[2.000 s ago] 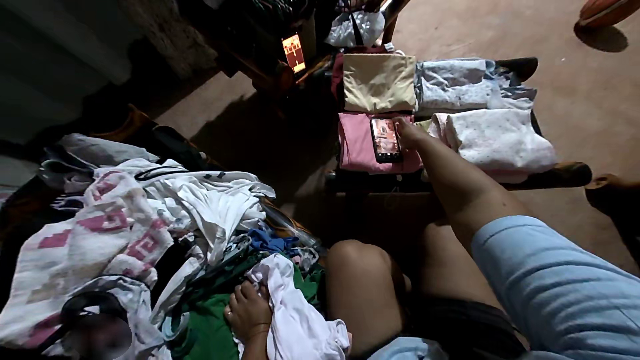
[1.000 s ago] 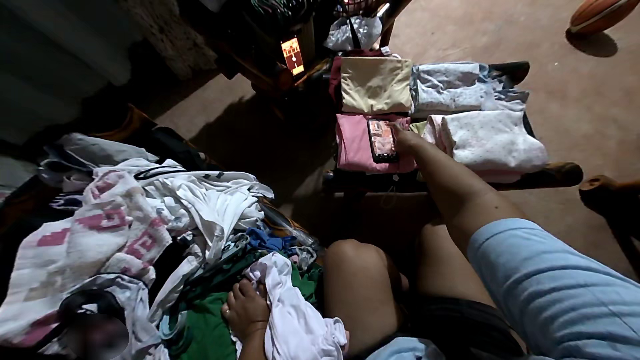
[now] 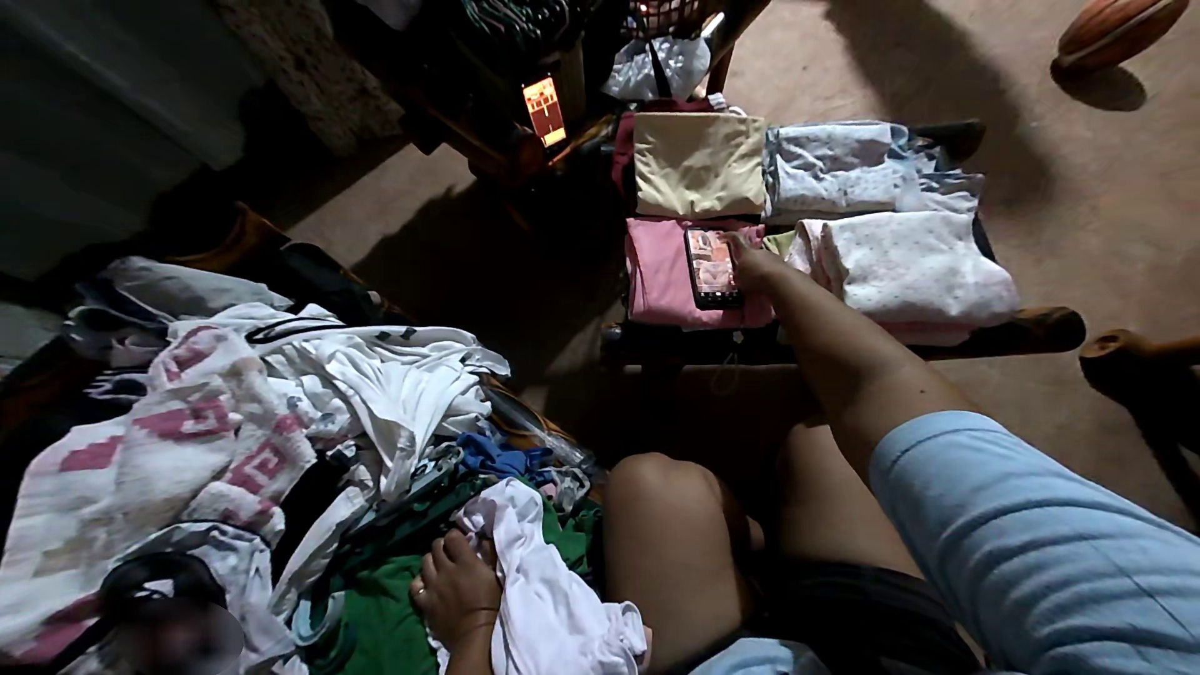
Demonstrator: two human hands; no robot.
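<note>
My right hand [image 3: 747, 262] is at the right side of a smartphone [image 3: 713, 269] with a lit screen, which lies on a folded pink cloth [image 3: 654, 272]. Whether its fingers grip the phone or only touch the screen is hard to see. My left hand [image 3: 457, 583] rests on the heap beside my knee, at the edge of a crumpled white garment [image 3: 548, 600], with a green cloth [image 3: 382, 619] under and beside it; a ring is on one finger. Folded beige cloth [image 3: 699, 164], light blue cloth [image 3: 834, 169] and white dotted cloth [image 3: 923, 267] lie around the phone.
A large heap of loose clothes, with a white and pink patterned towel [image 3: 141, 469], fills the left. A second lit screen [image 3: 545, 112] stands at the top centre, near a plastic bag [image 3: 661, 67]. A basketball [image 3: 1120, 33] lies on the floor at the top right.
The picture on the phone's screen has changed. Both hands are in about the same places as before.
</note>
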